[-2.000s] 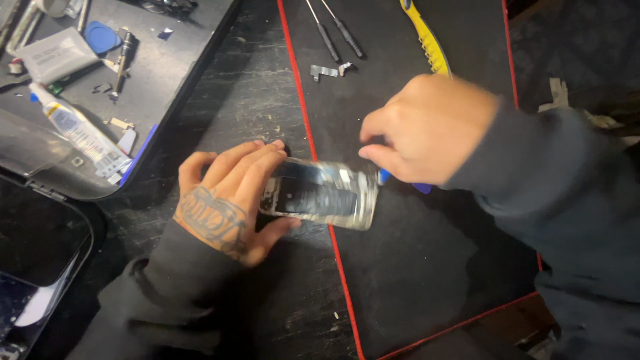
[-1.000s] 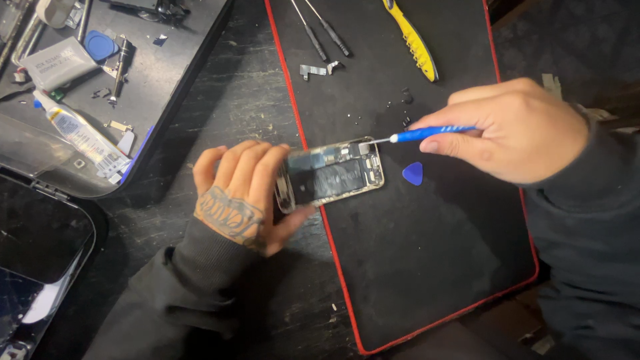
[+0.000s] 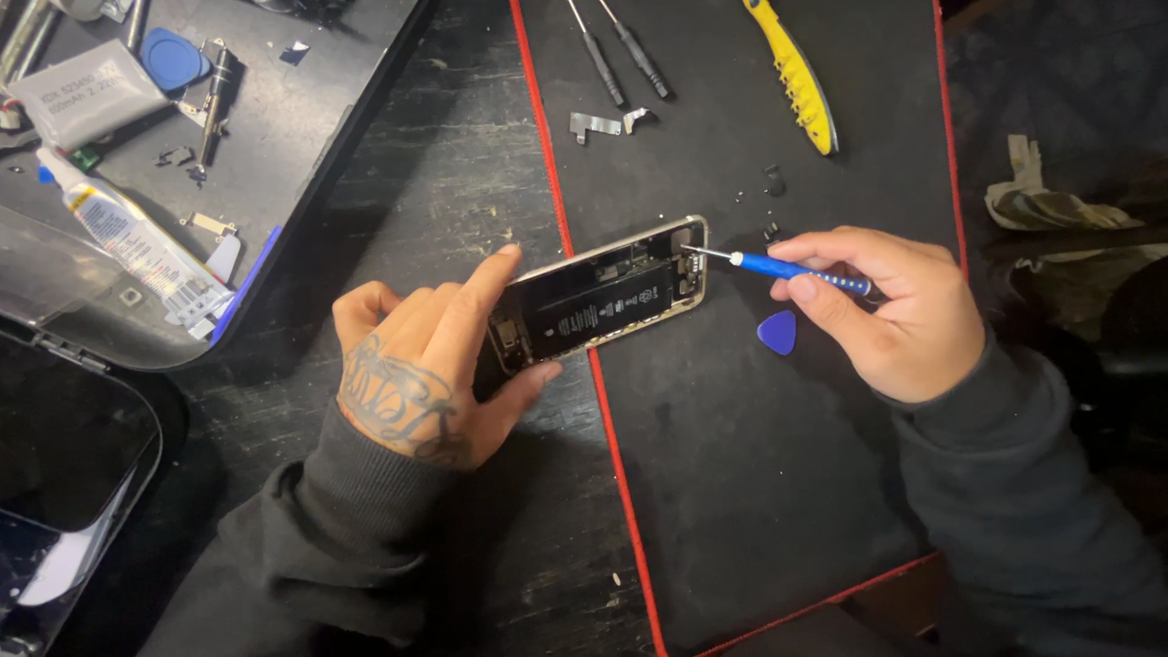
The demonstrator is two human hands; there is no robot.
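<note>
An opened smartphone (image 3: 598, 297), its battery and inner parts bare, lies tilted across the red edge of a black mat. My left hand (image 3: 424, 374) grips its left end between thumb and fingers. In my right hand (image 3: 881, 306) is a small blue screwdriver (image 3: 789, 271), its tip at the phone's right end, near the upper corner. Just below the screwdriver a blue plastic opening pick (image 3: 777, 332) lies on the mat. Tiny dark parts (image 3: 774, 180) lie above my right hand.
Two thin black-handled screwdrivers (image 3: 602, 68), small metal brackets (image 3: 596, 126) and a yellow-handled tool (image 3: 798, 82) lie on the mat (image 3: 730, 511). At left, a case (image 3: 301, 173) holds a silver battery pack (image 3: 89, 94), a glue tube (image 3: 137, 242) and a blue disc (image 3: 173, 58).
My right hand was over the phone's right end two seconds ago, then drew right with the blue screwdriver showing. The phone remains in my left hand.
</note>
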